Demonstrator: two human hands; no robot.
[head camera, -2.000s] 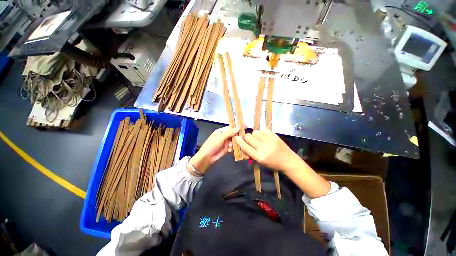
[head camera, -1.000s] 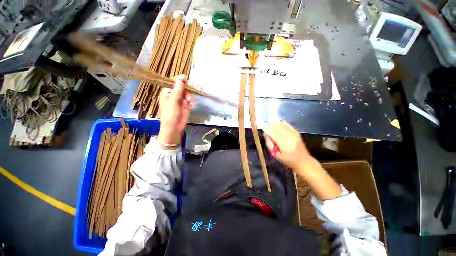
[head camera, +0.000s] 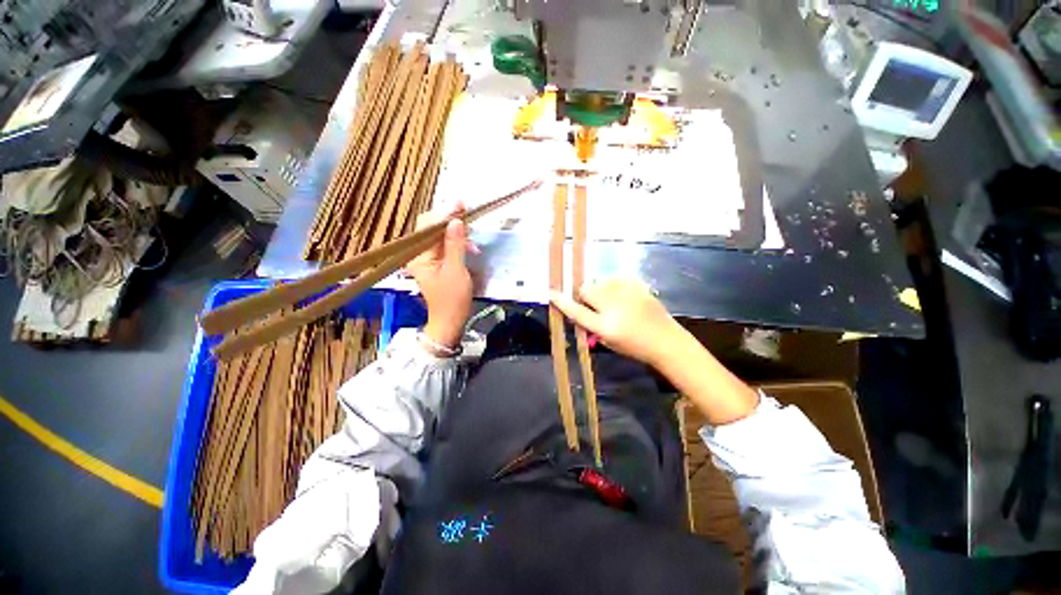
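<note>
My left hand (head camera: 444, 270) holds two brown straps (head camera: 314, 285) slanting across the front left of the table, their near ends over the blue crate and their far tips by the white template (head camera: 512, 157). Another pair of straps (head camera: 560, 250) runs from below the needle area (head camera: 585, 145) over the table edge onto my apron. My right hand (head camera: 622, 316) is at this pair by the table edge, fingertips on the straps. A small pink item shows under its fingers.
A pile of straps (head camera: 390, 151) lies on the table's left. A blue crate (head camera: 177, 500) full of straps stands left of my lap, a cardboard box (head camera: 855, 447) right. The machine head (head camera: 605, 47) is above the template; a control panel (head camera: 916, 87) is back right.
My left hand has swung its two straps from front left to the table's left, then lower over the crate. My right hand has moved off, then back onto the pair under the needle.
</note>
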